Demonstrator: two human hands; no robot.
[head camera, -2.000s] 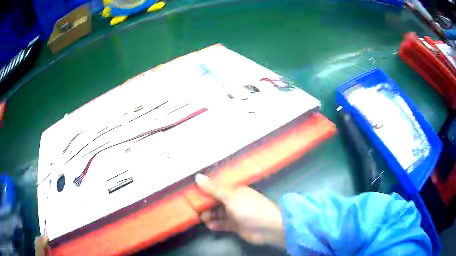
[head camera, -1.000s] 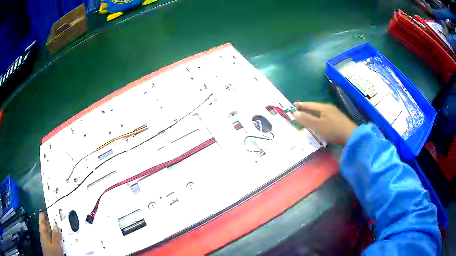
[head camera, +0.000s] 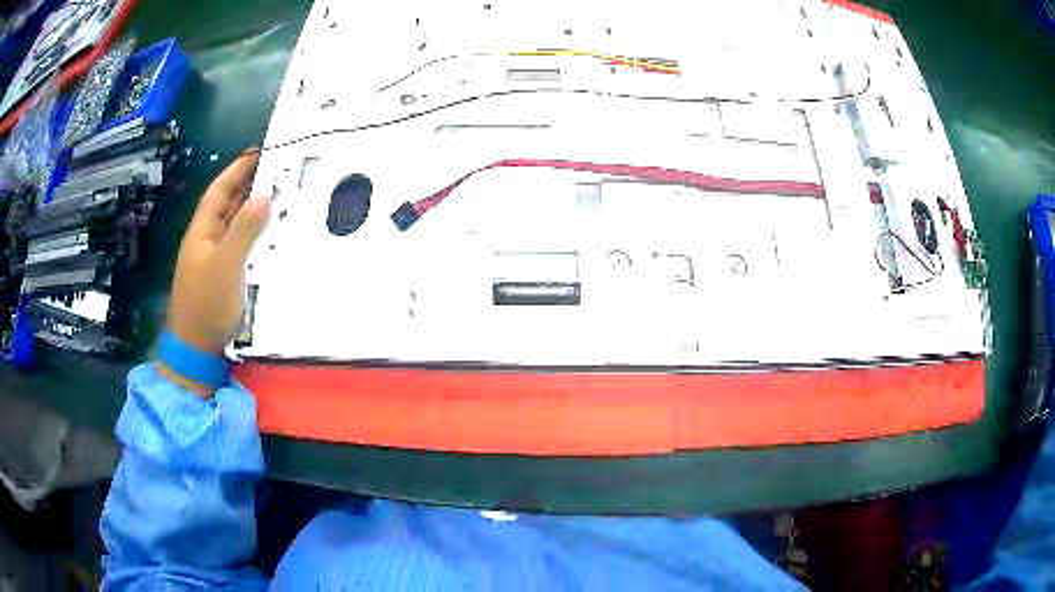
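The white rear chassis (head camera: 648, 324) lies on the red-orange slab (head camera: 602, 407). My left hand (head camera: 212, 260), with a blue band at the wrist, holds the chassis's left edge. My right hand is out of the picture. A red-black wire harness (head camera: 648, 175) with a black plug runs across the panel. A black speaker (head camera: 349, 205) sits at the left and another (head camera: 923, 226) at the right. A small green circuit board (head camera: 974, 268) with red wires is at the right edge. A thin black cable and a multicolour cable (head camera: 602, 58) lie across the upper panel.
At the left are metal brackets (head camera: 87, 220) in a pile and a blue bin of screws (head camera: 148, 83). A blue tray (head camera: 1041, 278) is cut off at the right. Green bench top (head camera: 578, 483) shows in front of the slab. A blue sleeve shows at the bottom right.
The view has turned left and the panel now appears level. My right hand has left the green board and the picture. My left hand shows more fully at the left edge.
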